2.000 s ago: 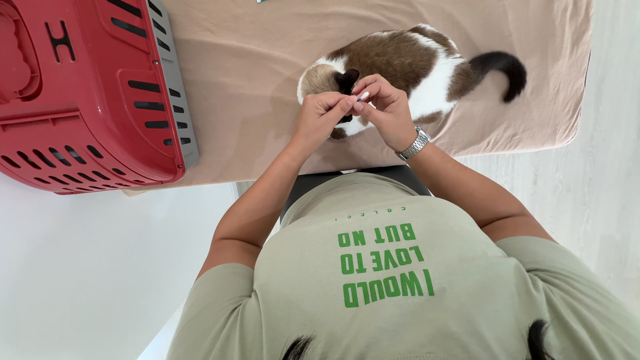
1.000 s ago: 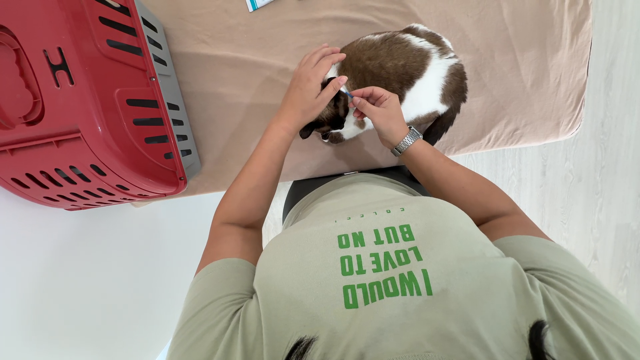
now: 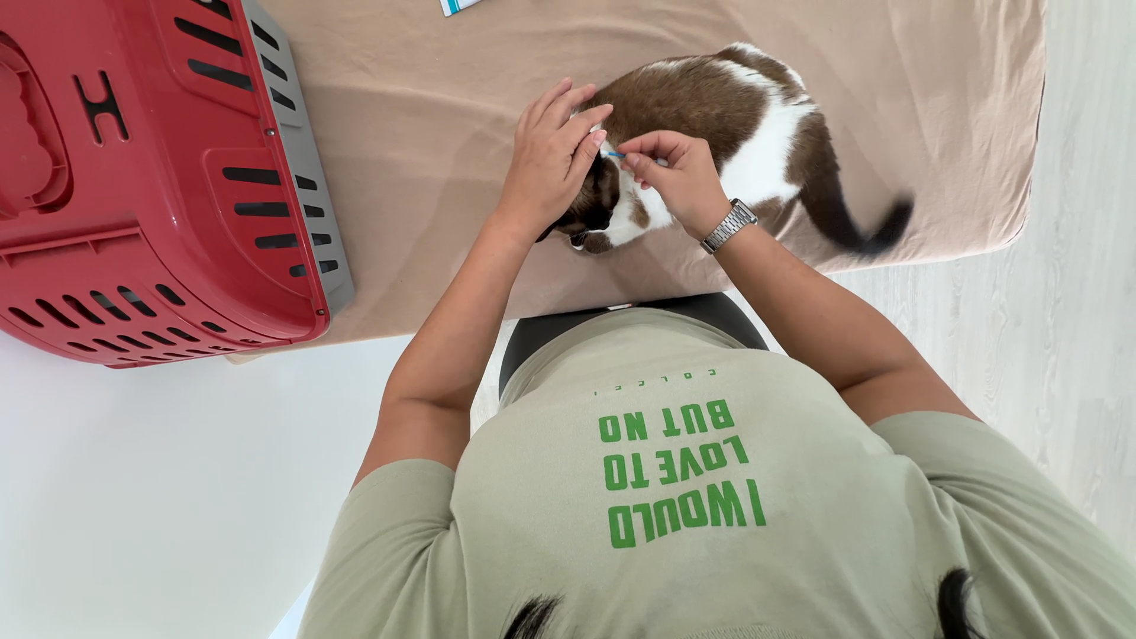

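Note:
A brown and white cat [image 3: 701, 106] crouches at the near edge of the cloth-covered surface, its dark head low and to the left. My left hand [image 3: 555, 151] lies against the back of its head with the fingers extended, hiding part of the head and neck. Between the thumb and forefinger of my right hand [image 3: 679, 173] is a thin blue stick [image 3: 615, 154]. The stick's far end is at the cat's ear area, beside my left fingertips; its tip is hidden. A metal watch [image 3: 729, 225] is on my right wrist.
A red and grey plastic pet carrier [image 3: 191, 186] stands on the left. A white and blue item [image 3: 458, 5] is cut off by the top edge. The beige cloth [image 3: 426, 177] covers the surface, whose rounded corner is at right.
Two seconds ago both hands were together over the cat; since then my left hand has moved to its head, and my right hand is beside it with the stick. The tail has swung out again.

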